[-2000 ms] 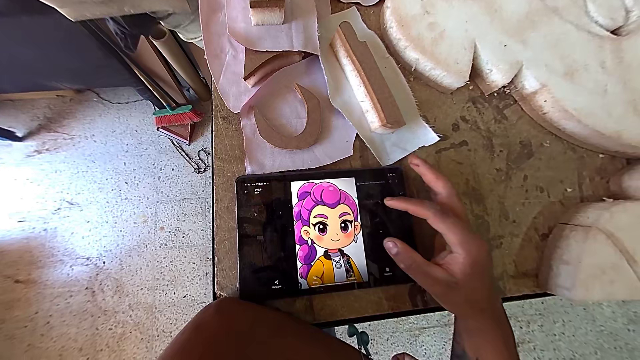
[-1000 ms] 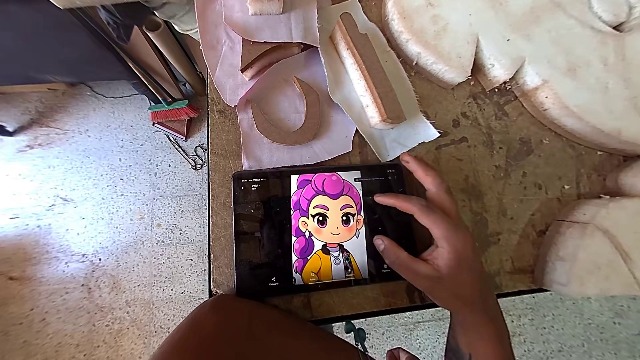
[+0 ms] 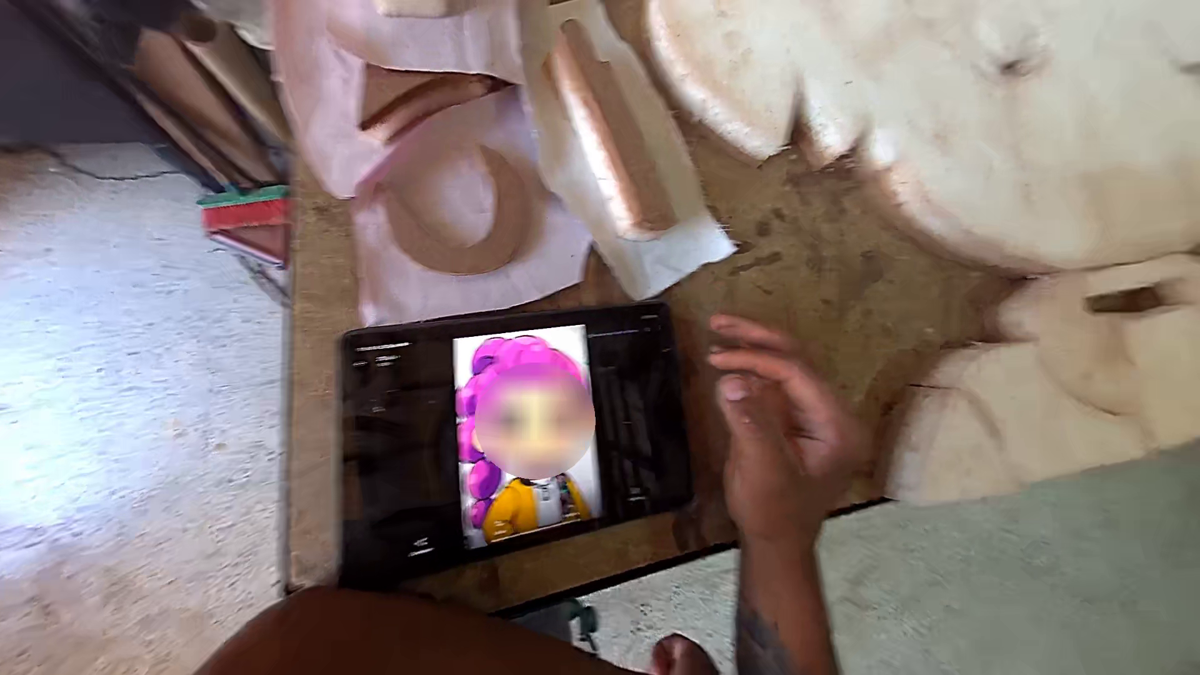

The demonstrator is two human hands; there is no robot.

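My right hand (image 3: 787, 431) hovers just off the right edge of a black tablet (image 3: 642, 431), holding nothing, its fingers loosely bent and slightly blurred. The tablet lies on a worn wooden tabletop (image 3: 844, 281) and displays a cartoon figure with purple braided hair and a yellow jacket. Above it, a curved crescent-shaped piece (image 3: 511, 211) rests on pinkish cloth (image 3: 403, 291). A long brown-and-white block (image 3: 614, 141) lies on a pale cloth strip (image 3: 670, 267). My left hand is not in view.
Large pale carved pieces with scalloped edges (image 3: 937, 122) fill the upper right; another pale piece with a slot (image 3: 1059, 403) lies below them. A red and green broom head (image 3: 244, 211) is beside the table's left edge. A bent bare limb (image 3: 394, 637) crosses the bottom.
My right hand has moved off the tablet to the right, and its fingers have drawn closer together. The cartoon's face now appears blurred. The view has shifted.
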